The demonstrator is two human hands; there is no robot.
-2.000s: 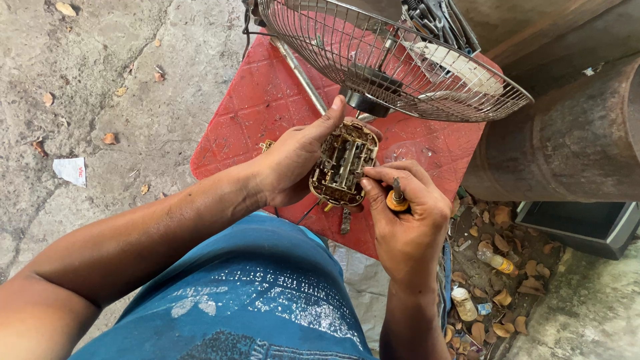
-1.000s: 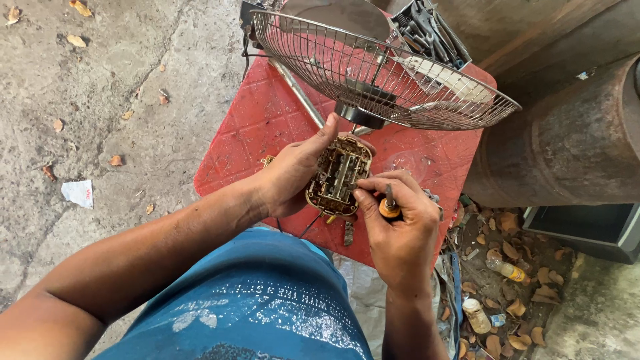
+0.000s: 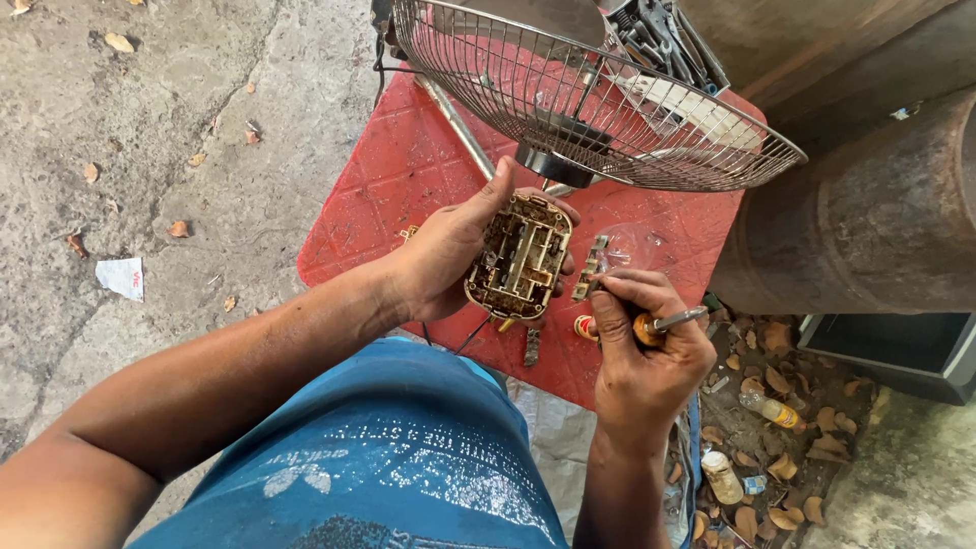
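My left hand (image 3: 450, 259) holds a dirty, cream plastic housing (image 3: 518, 255), its ribbed inside facing up. Between thumb and index finger, my right hand (image 3: 648, 335) pinches a small notched strip (image 3: 589, 268), held apart from the housing on its right. A screwdriver with an orange handle (image 3: 650, 329) is tucked in the same hand, its metal shaft pointing right. Below the housing, another dirty strip (image 3: 531, 347) lies on the red padded surface (image 3: 358, 221). A red and white round item (image 3: 585, 328) is partly hidden by my right hand.
Beyond my hands stands a fan with a wire guard (image 3: 686, 152), over metal tubes (image 3: 457, 126). A box of tools (image 3: 667, 46) is at the back. A rusty drum (image 3: 854, 206), a dark box-like object (image 3: 892, 351), bottles (image 3: 770, 408) and dry leaves are to the right.
My right hand has moved right, away from the housing, with the notched strip now showing in its fingers. My left hand still holds the housing.
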